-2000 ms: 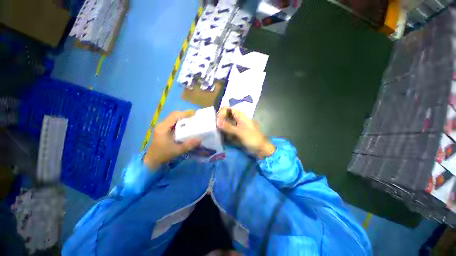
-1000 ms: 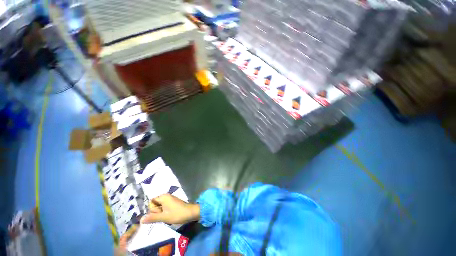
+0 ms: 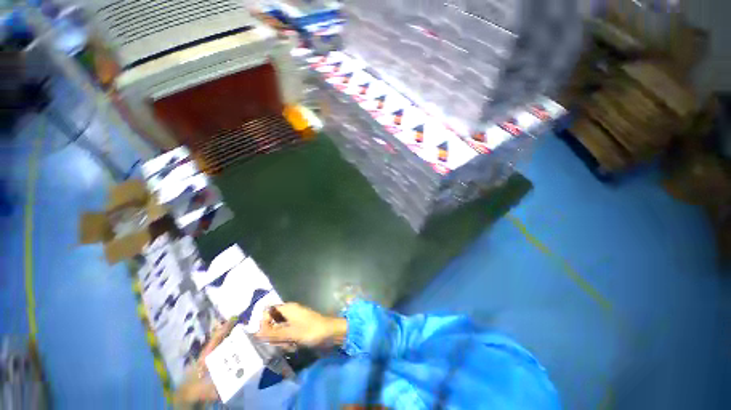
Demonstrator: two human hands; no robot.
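A small white phone box [image 3: 235, 364] is tilted in front of me at the bottom, with small dark marks on its upper face. My left hand [image 3: 202, 375], blurred and partly hidden by the box, holds it from its left side. My right hand [image 3: 303, 325] is at the box's upper right edge with its fingers curled. A small dark patch shows between those fingers, and I cannot tell whether it is an object or a gap. More white boxes [image 3: 232, 280] with dark marks lie just beyond my hands on the green-topped bench [image 3: 312, 208].
Rows of white cartons [image 3: 170, 292] line the bench's left edge, with an open brown carton [image 3: 124, 220] beyond. A large grey-white block of stacked boxes [image 3: 389, 160] stands at the back right. A beige machine [image 3: 200, 72] stands at the back left. Brown cardboard [image 3: 633, 112] is piled at far right.
The view has swung from the bench's left side and blue pallet to the machine and stacked boxes. The box in my left hand has turned from its printed face to a face with small marks.
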